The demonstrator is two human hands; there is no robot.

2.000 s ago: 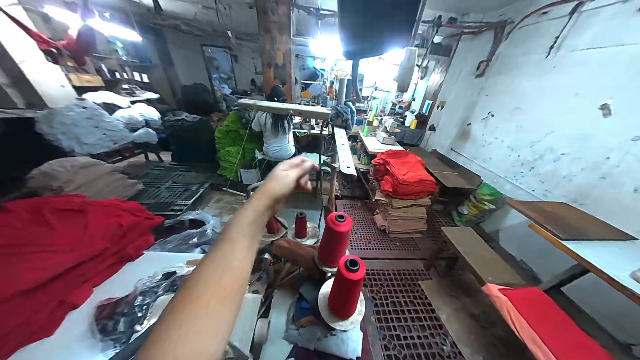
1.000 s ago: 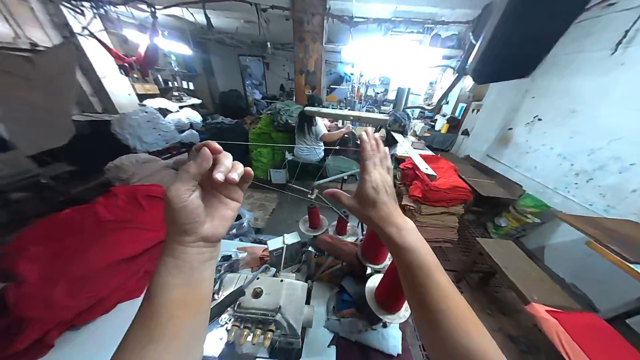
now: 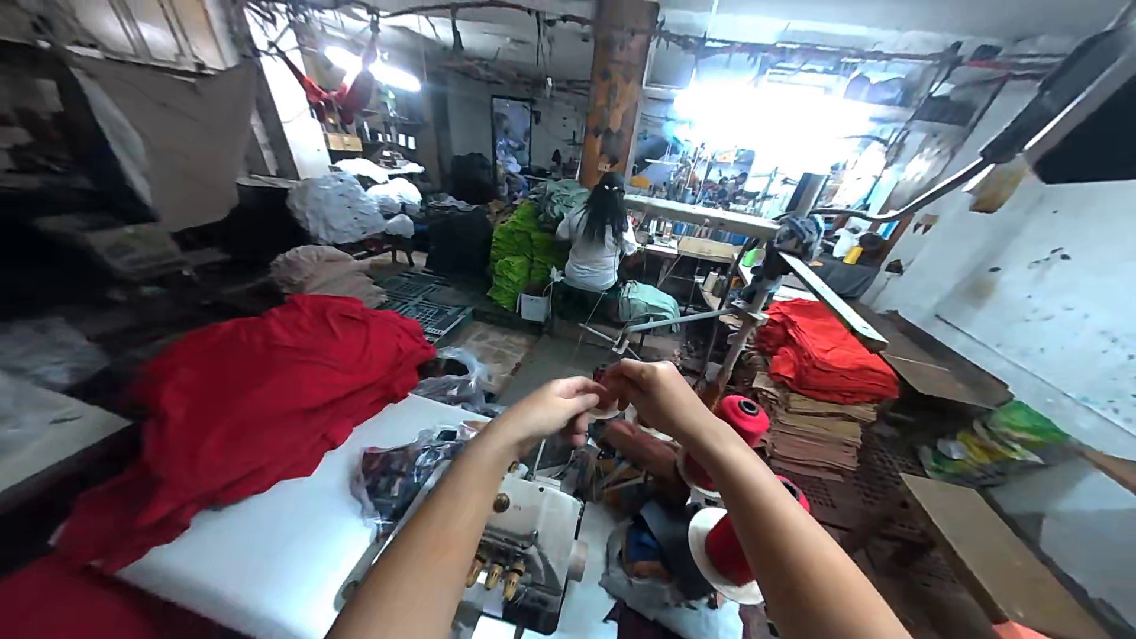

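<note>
My left hand [image 3: 561,410] and my right hand [image 3: 646,390] meet fingertip to fingertip above the back of an overlock sewing machine [image 3: 528,524]. Their fingers are curled and pinched; any thread between them is too fine to make out. Red thread cones [image 3: 742,419] stand on white holders to the right, partly behind my right forearm. Another red cone [image 3: 729,546] rests on a white disc nearer me. Under my hands, the thread stand's lower part is mostly hidden.
Red fabric [image 3: 284,382] is heaped on the white table [image 3: 266,524] at left. A clear plastic bag [image 3: 413,470] lies beside the machine. Folded red-orange cloth [image 3: 825,351] tops a stack at right. A metal stand arm [image 3: 679,319] crosses ahead. A seated person [image 3: 596,240] works farther off.
Both hands were raised and apart one second ago, with thread visible between them; now they are lower and together. Two seconds ago only one forearm showed, reaching forward. The view has shifted.
</note>
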